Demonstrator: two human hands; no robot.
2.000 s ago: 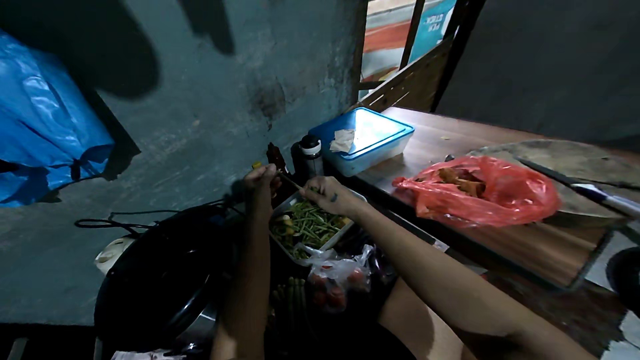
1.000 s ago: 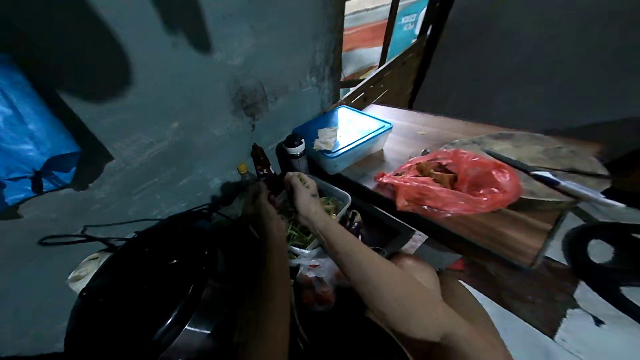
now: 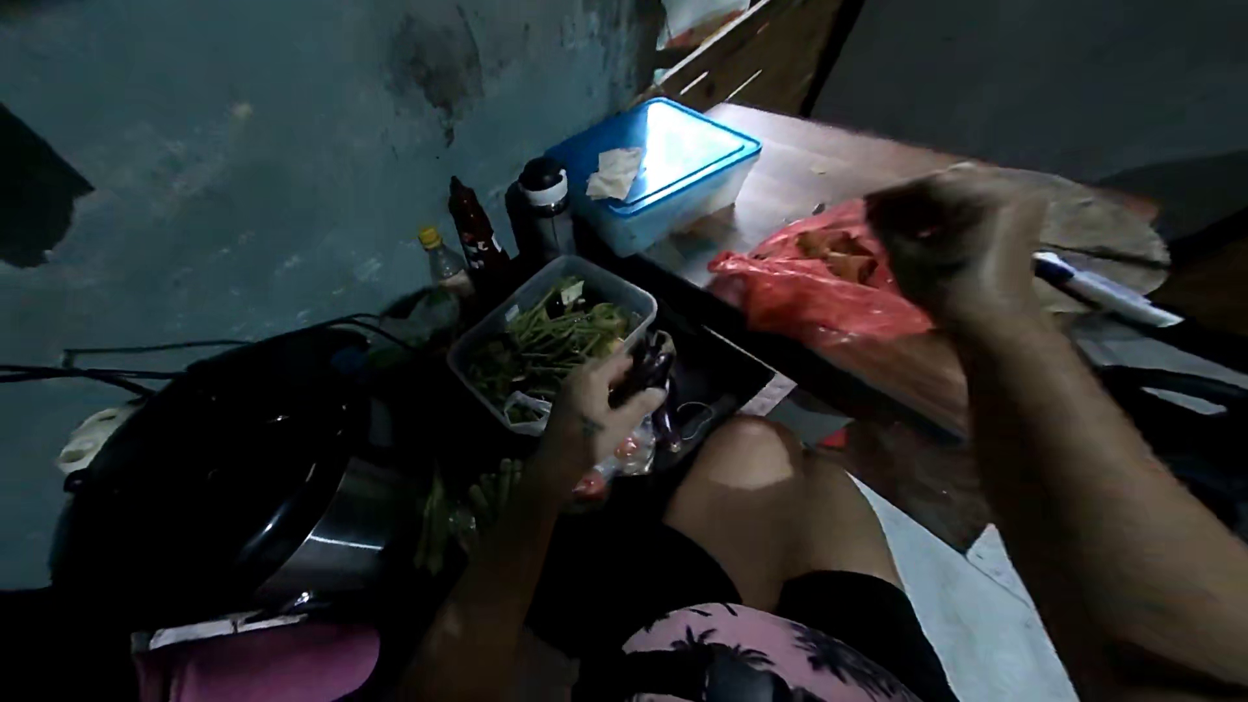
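Observation:
My left hand [image 3: 604,414] is at the right edge of a clear plastic container [image 3: 468,375], its finger and thumb about dark, shiny vegetables, seemingly eggplants [image 3: 658,361]; whether it grips one is unclear. Cut green stalks and leaves [image 3: 565,336] lie in the container. Just below my left hand is a clear plastic bag with red vegetables [image 3: 629,453]. My right hand [image 3: 960,239], blurred and dark, is over the right side of a red plastic bag [image 3: 829,307] with brown pieces in it, before a round wooden board [image 3: 1102,229]. What it holds, if anything, cannot be made out.
A blue-lidded plastic box [image 3: 673,205] stands on the wooden table [image 3: 790,146]. By the wall are a dark tumbler [image 3: 546,210], a sauce bottle [image 3: 476,229] and a yellow-capped bottle [image 3: 444,263]. A large black-lidded pot [image 3: 214,468] sits at left; a white-and-blue object [image 3: 1102,288] lies at right.
My hands, close together over the container before, are now apart. The right one has moved right to the red bag and board; the left one is lower, by the dark vegetables.

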